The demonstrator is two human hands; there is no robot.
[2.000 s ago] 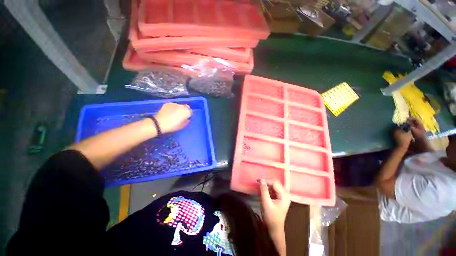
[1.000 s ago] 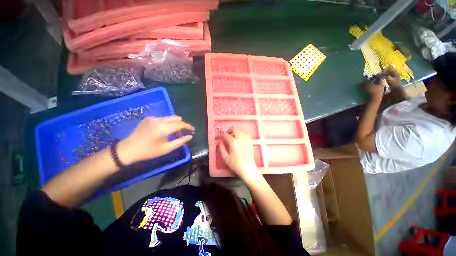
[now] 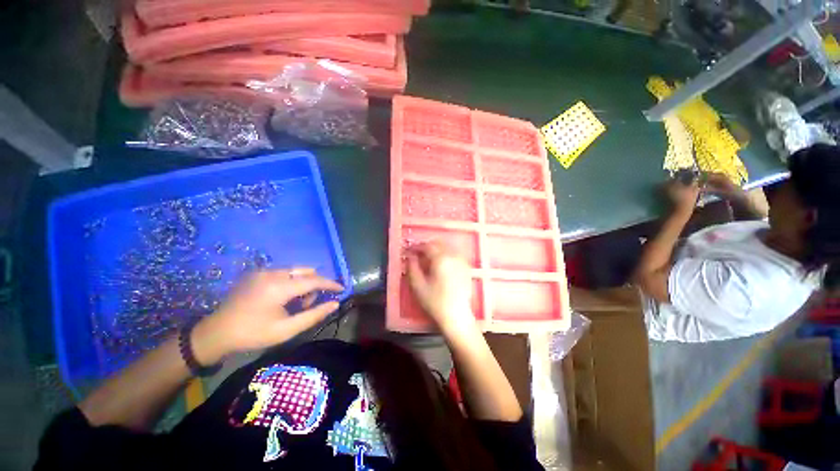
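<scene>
The blue bin (image 3: 322,207) lies at the left with many small metal parts (image 3: 166,267) scattered in it. My left hand (image 3: 262,313) is over the bin's near right corner, thumb and fingers bent toward each other; whether a part is between them is too small to tell. The pink tray (image 3: 478,212) lies to the right of the bin, ten pockets in two columns. My right hand (image 3: 440,283) is over its near left pockets, fingertips down at the fourth pocket; any part there is hidden. The upper pockets have a textured look.
Stacked pink trays (image 3: 276,46) stand at the back left, with clear bags of parts (image 3: 207,126) before them. A yellow perforated sheet (image 3: 573,133) lies beyond the tray. A cardboard carton (image 3: 612,377) stands below the bench edge. Another person (image 3: 728,276) handles yellow pieces (image 3: 705,138) at the right.
My left hand has moved from inside the bin to its near right corner. My right hand has moved from the tray's near edge up to the left pockets. The view has shifted.
</scene>
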